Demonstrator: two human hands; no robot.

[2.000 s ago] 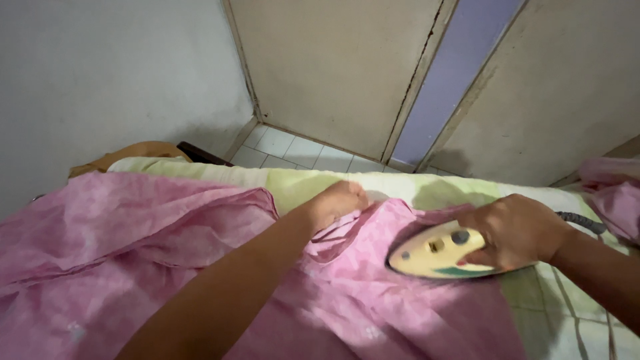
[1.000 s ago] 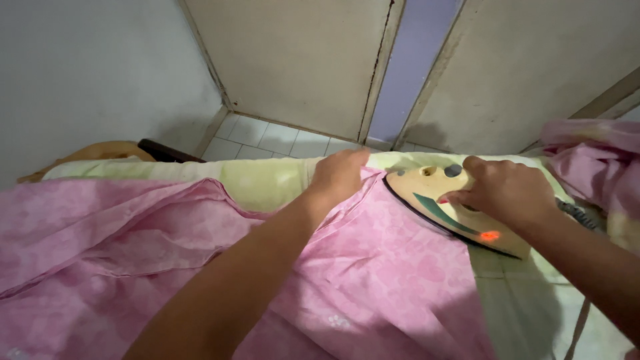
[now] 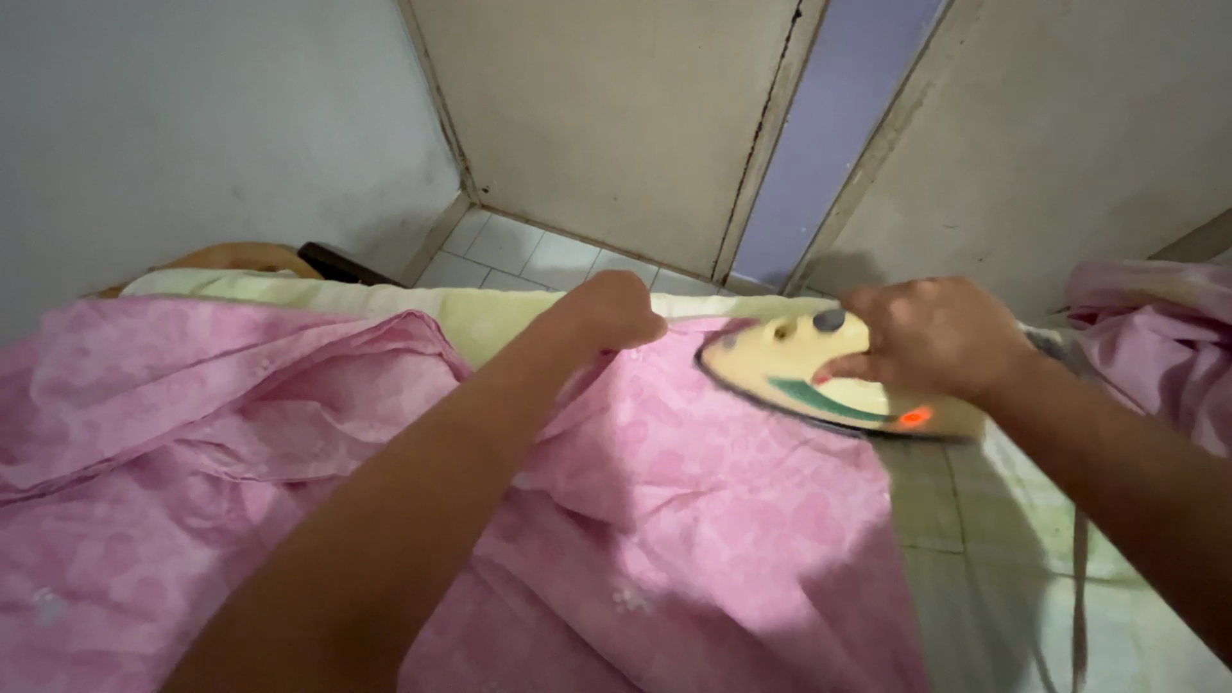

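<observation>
Pink patterned cloth (image 3: 731, 481) lies spread over a green and white checked cover (image 3: 962, 510). With its fingers closed, my left hand (image 3: 616, 313) pinches the cloth's far edge near the middle of the view. My right hand (image 3: 934, 337) grips the handle of a cream and green electric iron (image 3: 789, 366), whose orange light glows. The iron's pointed front faces left and rests on the right part of the cloth, close to its far edge; its rear extends over the checked cover. Beneath my left forearm the cloth is partly hidden, with loose folds to the left.
More pink cloth (image 3: 1155, 327) lies bunched at the far right. The iron's cord (image 3: 1080, 597) runs down at the right. Beyond the cover's far edge are a tiled floor (image 3: 520, 255), a door panel (image 3: 616, 125) and a grey wall (image 3: 212, 125). A brown rounded object (image 3: 241, 258) stands far left.
Over the two seconds, the iron has been turned and shifted on the cloth with my right hand on it. Its orange light shows since the middle frame. My left hand still holds the far edge.
</observation>
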